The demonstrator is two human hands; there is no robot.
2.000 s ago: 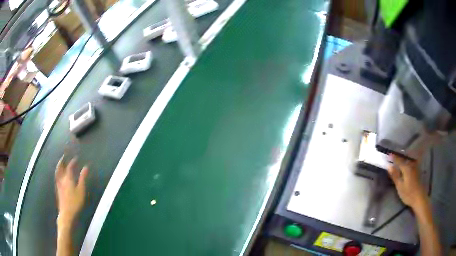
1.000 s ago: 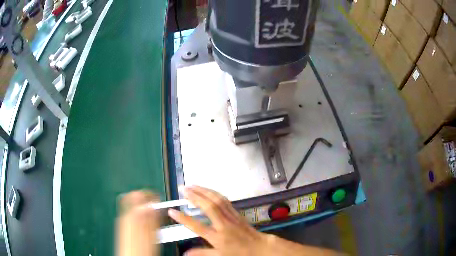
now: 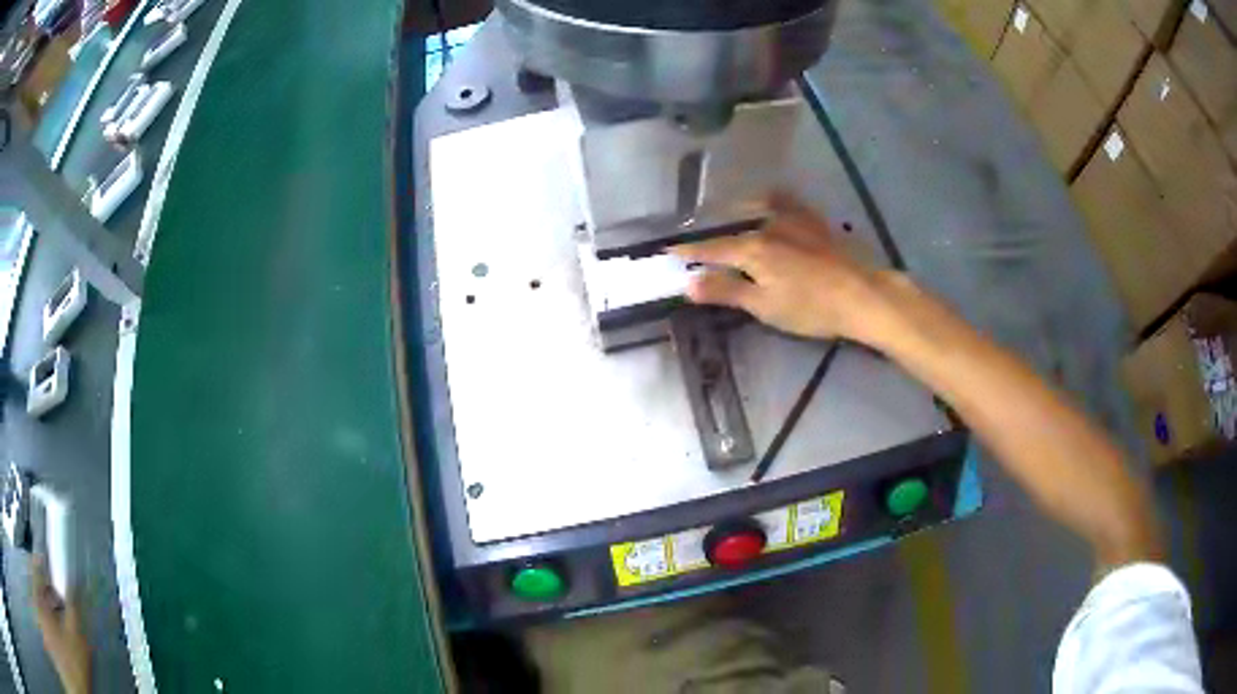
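A white plastic housing [image 3: 640,282] sits in the dark fixture [image 3: 635,320] under the silver horn [image 3: 654,170]. My right hand [image 3: 790,278] grips its right end with thumb and fingers, close under the horn. My left hand [image 3: 63,626] is at the far lower left over the conveyor belt, blurred and cut off by the bottom edge. Its fingertips meet the lower end of another white housing [image 3: 54,536]; whether they grip it is unclear.
More white housings [image 3: 49,381] lie along the dark conveyor belt [image 3: 82,454]. A green worktop [image 3: 271,393] runs beside the welder. Front panel: green buttons [image 3: 536,582], red emergency stop [image 3: 737,544]. A slotted clamp bar [image 3: 715,407] and hex key [image 3: 796,411] lie on the base plate. Cartons [image 3: 1153,203] stand right.
My hands have parted from the white piece they handled together at the panel's left. My left hand has moved to the conveyor, my right to the fixture, where a white housing now shows.
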